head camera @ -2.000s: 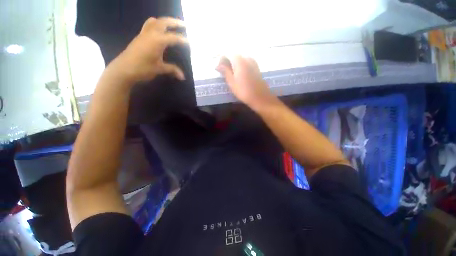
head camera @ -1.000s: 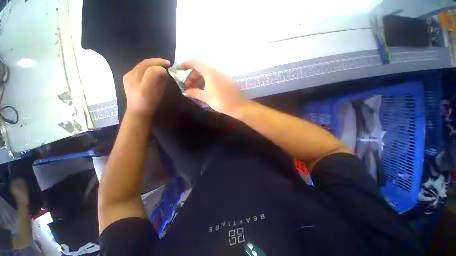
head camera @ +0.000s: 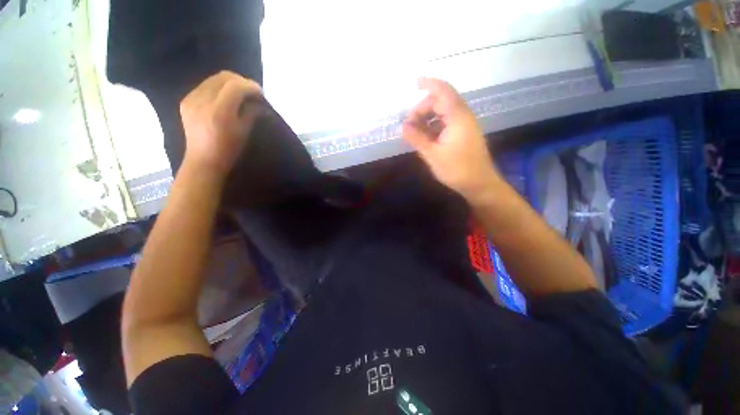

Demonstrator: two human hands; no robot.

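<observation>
The black fabric panel (head camera: 187, 40) lies on the white table and hangs over its front edge towards my lap. My left hand (head camera: 217, 121) is closed on the panel's right edge, near the table's front, with the fingertips curled into the cloth. My right hand (head camera: 450, 138) is raised over the front edge, to the right of the panel and apart from it. Its fingers are curled. Whether they pinch something pale cannot be told against the bright table.
A measuring scale (head camera: 357, 139) runs along the table's front edge. Thread snips (head camera: 600, 63) lie beside a black pad (head camera: 639, 36) at the right. A blue plastic basket (head camera: 645, 194) with grey and white pieces stands below right. A red basket (head camera: 480, 251) shows partly beside my body.
My right hand has moved right, away from the left hand, where a small white piece showed between them a second ago. My left hand, on the table before that, still grips the panel's edge.
</observation>
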